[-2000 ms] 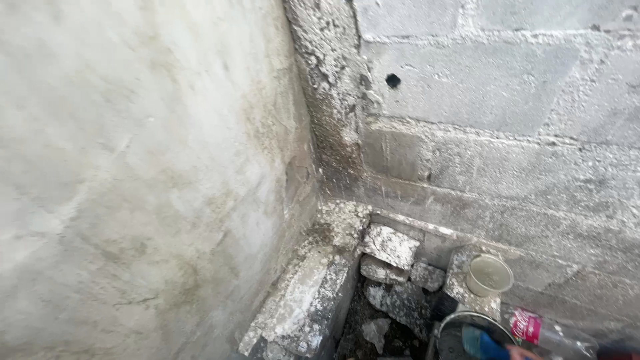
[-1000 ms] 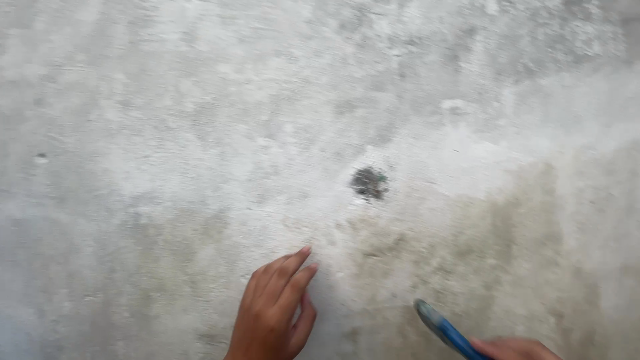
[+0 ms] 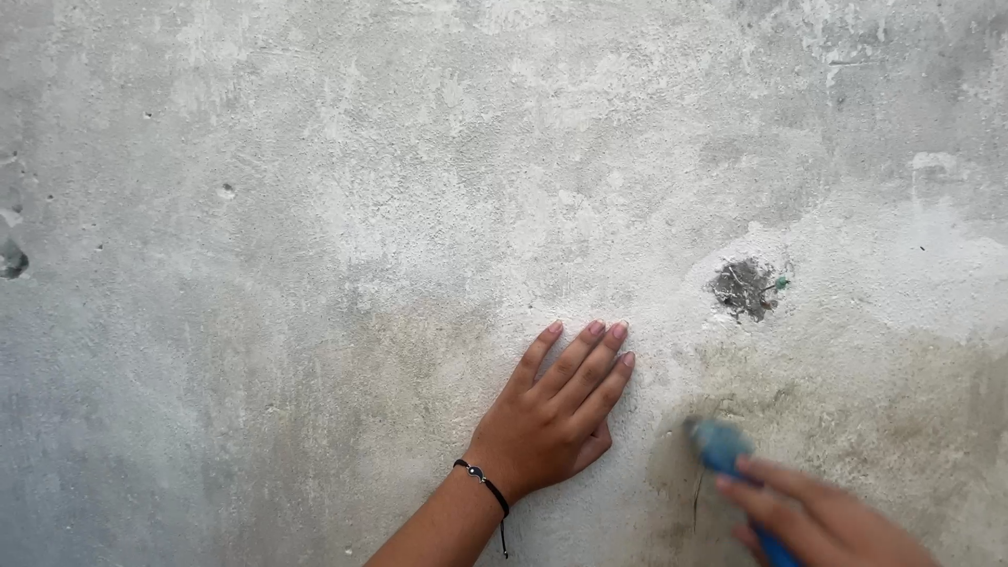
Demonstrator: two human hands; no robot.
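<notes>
My left hand [image 3: 563, 409] rests with its palm against a grey and white plastered wall [image 3: 315, 197], fingers slightly spread and pointing up. A black cord bracelet [image 3: 482, 476] with a small charm is around that wrist. At the lower right, my right hand [image 3: 803, 508] grips a blue-handled brush [image 3: 724, 449], blurred, its head tilted up and left against or close to a stained brownish part of the wall. Whether its tip touches the wall cannot be told. A dark chipped patch [image 3: 744, 289] in the plaster lies above the brush.
The wall fills the view. A small green bit [image 3: 781, 283] sticks out beside the chipped patch. A deeper hole [image 3: 12, 260] shows at the left edge, and a small pit [image 3: 227, 190] is at the upper left.
The view has swung from a block-wall corner with a bucket to the plastered wall. Since one second ago, my left hand has come to lie flatter on it, and more of my right hand shows.
</notes>
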